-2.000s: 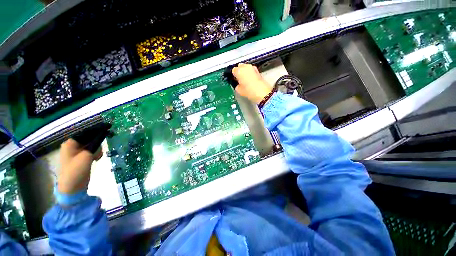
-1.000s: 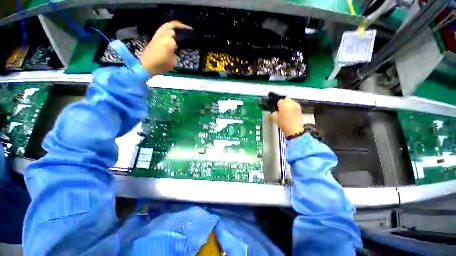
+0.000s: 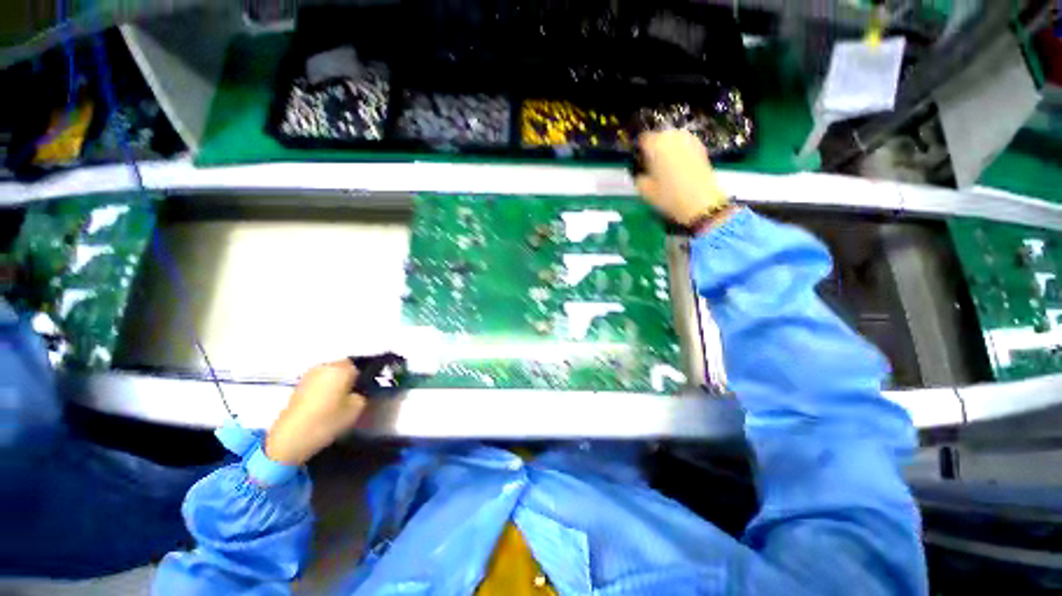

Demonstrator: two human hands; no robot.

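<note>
A large green circuit board [image 3: 501,274] with white patches lies between the conveyor rails in front of me. My left hand [image 3: 320,408], with black finger coverings, is at the board's near left corner, over the near rail. Whether it holds a part cannot be told. My right hand [image 3: 679,172] is above the far rail, at the front edge of the bin of mixed metallic components [image 3: 728,116]. Its fingertips are dark and blurred, and what they hold is hidden. Yellow components [image 3: 565,122], grey components [image 3: 454,120] and silver-white components [image 3: 338,105] lie in the other front bins.
The near rail [image 3: 547,416] and far rail [image 3: 443,177] run along the board. Other boards lie at the left [image 3: 87,274] and right [image 3: 1019,297]. A white tag [image 3: 862,79] hangs at the upper right. A thin cord runs up from my left wrist. Another person's blue sleeve shows at the left edge.
My left hand has come down from the bins to the board's near left corner. My right hand has moved from the board's far right corner up to the bins. The view has shifted.
</note>
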